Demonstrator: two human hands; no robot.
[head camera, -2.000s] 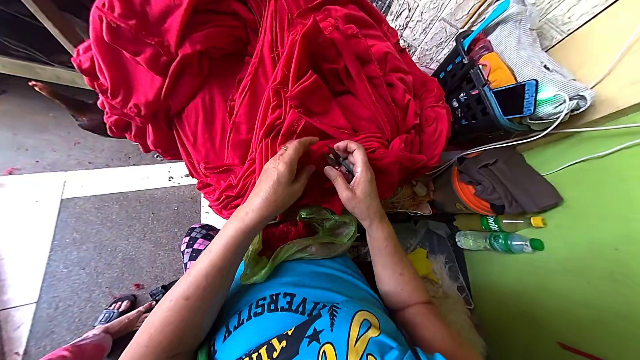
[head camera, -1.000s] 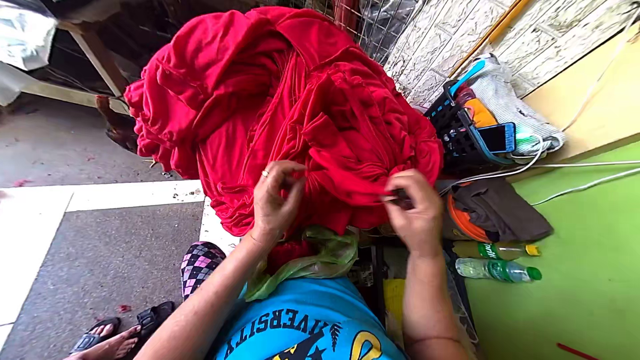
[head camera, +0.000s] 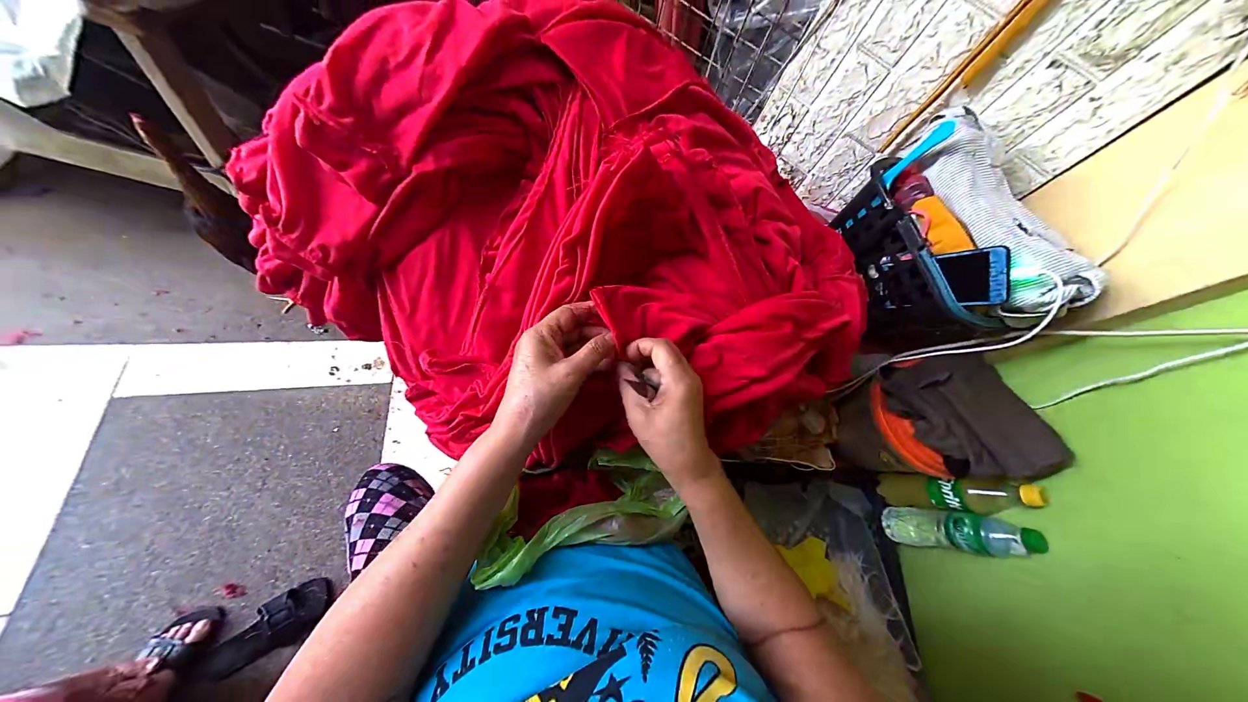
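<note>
A large heap of red fabric (head camera: 468, 224) fills the middle of the view in front of me. At its near edge my left hand (head camera: 556, 366) pinches a bit of the red fabric between thumb and fingers. Close beside it, nearly touching, my right hand (head camera: 665, 405) has a small dark tool (head camera: 639, 386) in its curled fingers; its exact kind cannot be told. The fingertips of both hands meet at the fabric's edge. Below them, a green plastic bag (head camera: 585, 526) with red material in it lies against my blue shirt.
At the right stands a black plastic basket (head camera: 877, 263) holding a phone (head camera: 973, 277) and a striped cloth (head camera: 975, 185). Nearer lie a dark cap-like cloth item (head camera: 975, 414) and two plastic bottles (head camera: 960, 532). White cords cross the green surface. Another person's sandalled foot (head camera: 185, 634) is at lower left.
My hands were apart one second ago, with red fabric between them; they have come together at the fabric's edge. The dark tool has stayed in my right hand.
</note>
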